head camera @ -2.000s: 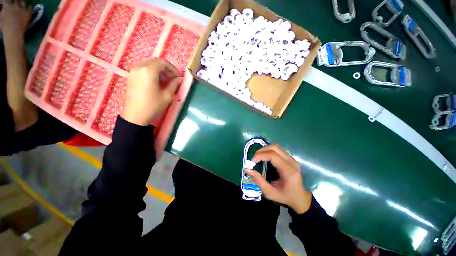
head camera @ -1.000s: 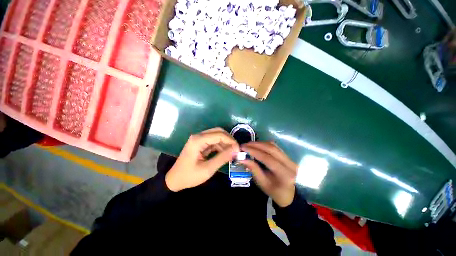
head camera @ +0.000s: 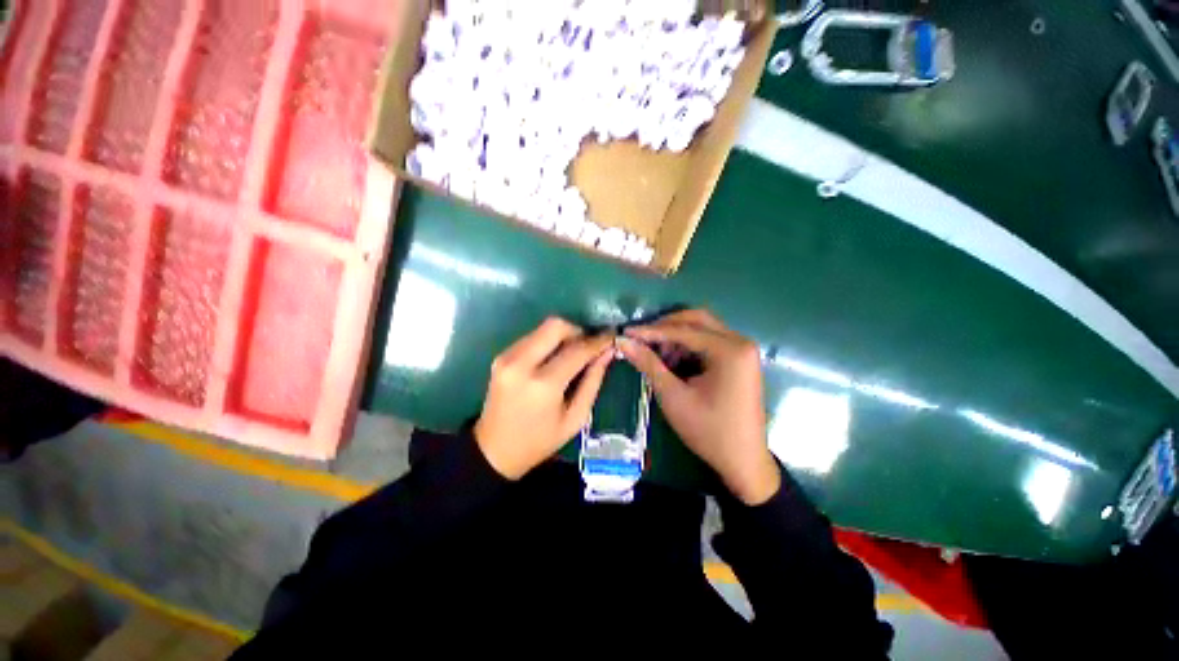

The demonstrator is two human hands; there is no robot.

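Note:
A loop-shaped unit [head camera: 612,467] with a blue-and-white end lies on the green surface at its front edge, blue end towards me. The fingertips of my left hand [head camera: 533,403] and my right hand [head camera: 714,398] meet over its far, rounded end and hide it. A small white part [head camera: 621,346] shows as a pale speck pinched between them. Any tiny component there is too small to tell.
An open cardboard box [head camera: 705,194] heaped with white parts stands beyond my hands. A pink compartment tray [head camera: 347,338] is at the left, one front cell empty. Another loop unit [head camera: 922,52] lies beyond the pale rail [head camera: 892,189]. More units [head camera: 1146,488] lie at the right edge.
My left hand has come from the pink tray to my right hand. Both hands, with the white part, have moved from above the unit's middle to its far end. The view has shifted right.

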